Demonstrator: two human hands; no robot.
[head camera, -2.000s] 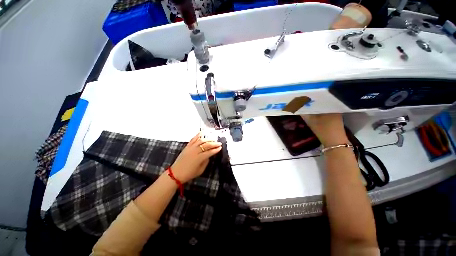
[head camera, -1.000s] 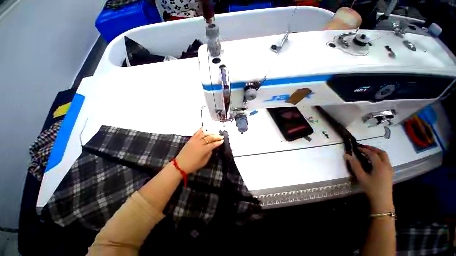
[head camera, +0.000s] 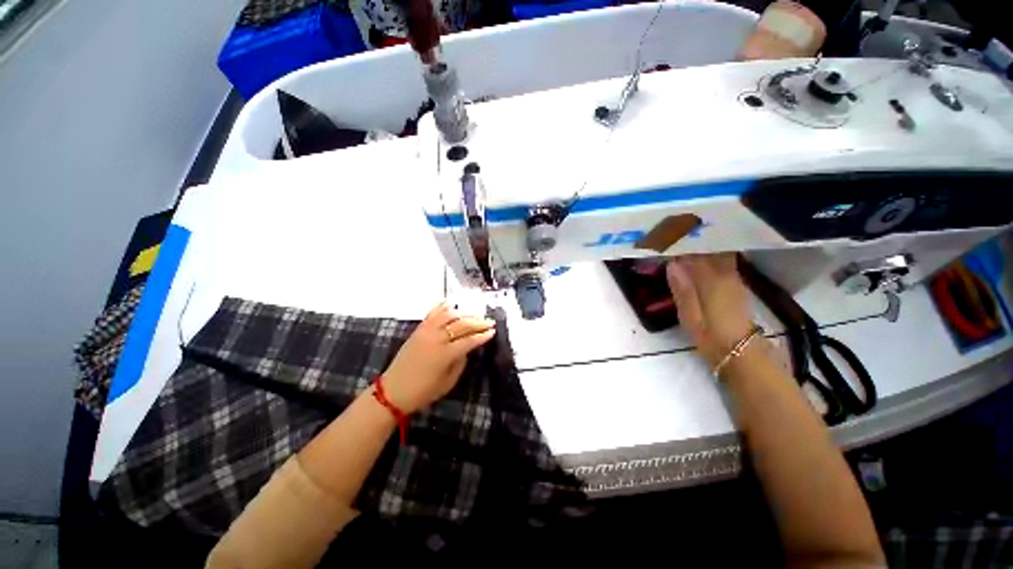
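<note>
A black, grey and white plaid panel (head camera: 267, 411) lies on the left of the machine table and hangs over the front edge. A black strip (head camera: 502, 352) runs along its right side up to the presser foot (head camera: 490, 291). My left hand (head camera: 438, 353) lies flat on the panel just in front of the foot, fingertips on the strip. My right hand (head camera: 703, 291) is under the machine arm, over the right part of the smartphone (head camera: 648, 298). Its fingers are partly hidden by the arm, so I cannot tell whether it holds anything.
The white machine head (head camera: 600, 156) spans the table. Black-handled shears (head camera: 835, 372) lie right of my right hand. Orange-looped snips (head camera: 964, 302) lie at the far right. A tape measure (head camera: 667, 468) runs along the front edge. A blue crate (head camera: 291, 50) stands behind.
My right hand has left the shears' handles and moved left and back, under the machine arm onto the phone. The shears lie released. My left hand and the panel stay in place.
</note>
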